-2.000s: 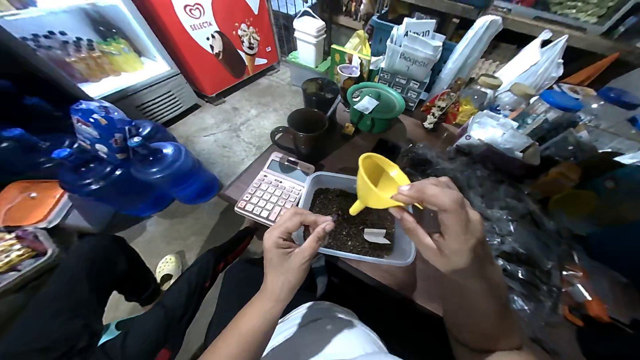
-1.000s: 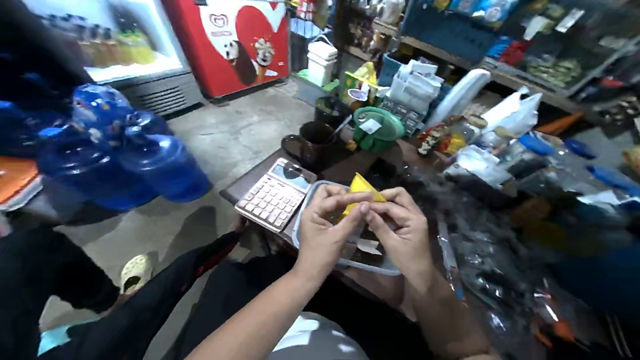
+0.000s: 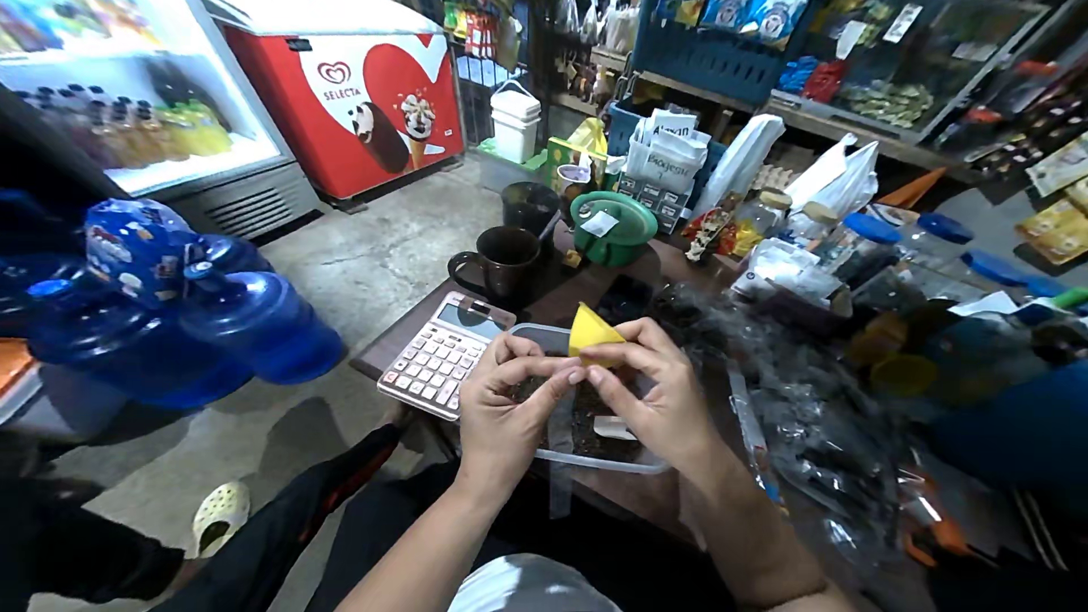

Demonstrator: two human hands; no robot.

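My left hand (image 3: 514, 395) and my right hand (image 3: 650, 382) meet at the fingertips above a clear plastic tub (image 3: 612, 465) of dark, crumbly material. Between my right fingers is a yellow plastic funnel (image 3: 592, 330), its rim upward; its spout is hidden. A narrow clear plastic sleeve (image 3: 561, 433) hangs from the pinched fingertips down over the tub's near edge, seemingly held by my left hand. Inside the tub lies a small white scoop-like piece (image 3: 614, 427). A pink calculator (image 3: 442, 357) rests just left of the tub.
Behind the calculator stands a dark mug (image 3: 507, 259), with a green plastic basin (image 3: 614, 228) beyond. Crumpled clear plastic bags (image 3: 799, 442) spread over the table's right side, near lidded jars (image 3: 867, 234). Blue water jugs (image 3: 255, 323) stand on the floor at left.
My hands have come together over the tub. The funnel, tilted in my right hand with its spout visible at first, is now between the hands, and a clear sleeve hangs below them.
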